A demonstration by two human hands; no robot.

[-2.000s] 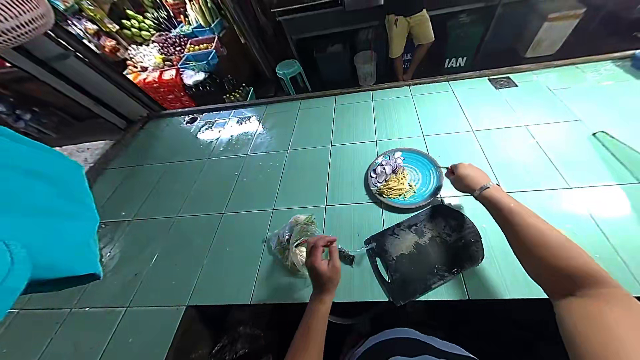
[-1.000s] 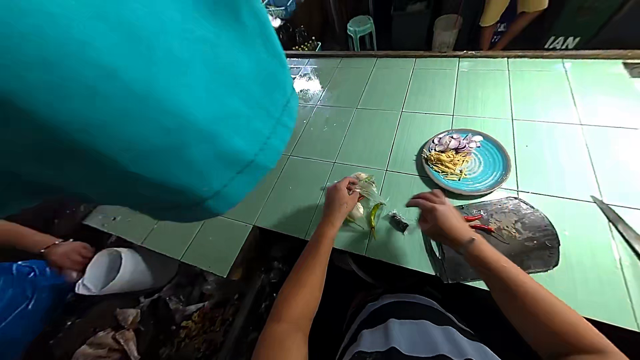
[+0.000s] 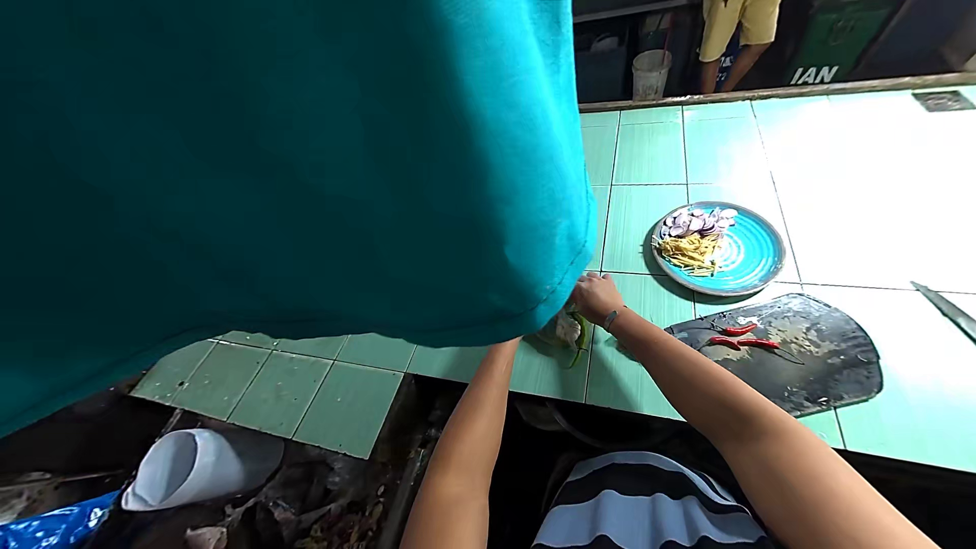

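A large teal cloth, part of a person's garment, covers the left of the view and hides my left hand; only that forearm shows below it. My right hand [image 3: 597, 296] is at the cloth's edge, its fingertips partly hidden, so what it touches cannot be told. Just below it lie a green chili pepper [image 3: 580, 340] and a clear plastic bag [image 3: 563, 329] with pale contents. Several red chili peppers [image 3: 740, 343] rest on the black cutting board [image 3: 831, 374] to the right. Beyond the board, a blue plate [image 3: 751, 255] holds sliced purple onion [image 3: 698, 222] and yellowish strips [image 3: 690, 253].
A knife blade [image 3: 945, 311] lies on the tiled counter [image 3: 648, 156] at the right. Below the counter at left are a white bucket [image 3: 202, 467] on its side and a blue plastic bag [image 3: 61, 520]. Past the far edge stand a person [image 3: 736, 38] and a pale bucket [image 3: 650, 75].
The teal cloth has spread over where my left hand was visible. My right hand has moved left, away from the cutting board. Red chilies now lie on the board, which was bare two seconds ago.
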